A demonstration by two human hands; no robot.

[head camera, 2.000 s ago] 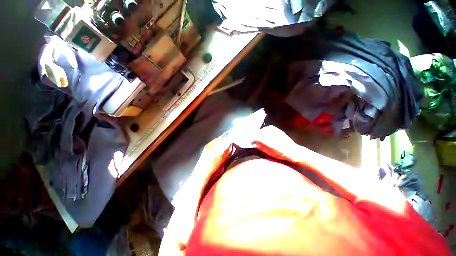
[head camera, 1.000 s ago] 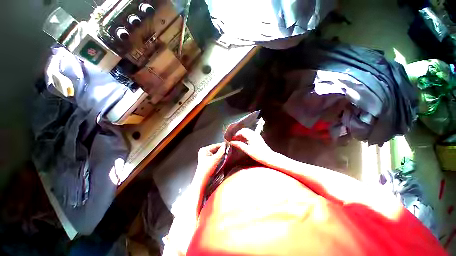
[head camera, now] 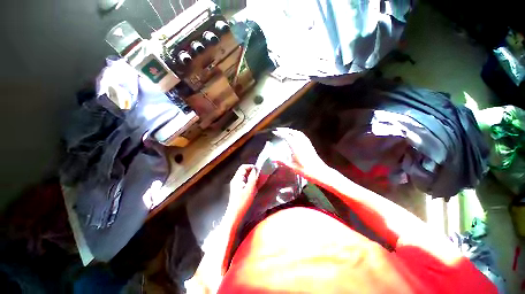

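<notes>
My left hand (head camera: 243, 177) and my right hand (head camera: 292, 144) are close together in front of my body, below the table's front edge. Both hold a grey-lilac fabric panel (head camera: 283, 187) that hangs between them towards my lap. The right hand is washed out by sun and its fingers are hard to make out. The cream and brown overlock machine (head camera: 198, 69) stands on the table up and left of my hands. My hands are apart from it.
The pale machine table (head camera: 256, 112) has a brown edge. Sewn pieces (head camera: 118, 172) lie at its left. A bright pile of waiting pieces (head camera: 339, 40) is right of the machine. A dark cloth bundle (head camera: 443, 138) and a tied sack (head camera: 506, 135) are at the right.
Two seconds ago the hands were hard to see in glare. Since one second ago the right hand has risen and the panel shows wider between the hands. The view has shifted, moving the machine rightward and down.
</notes>
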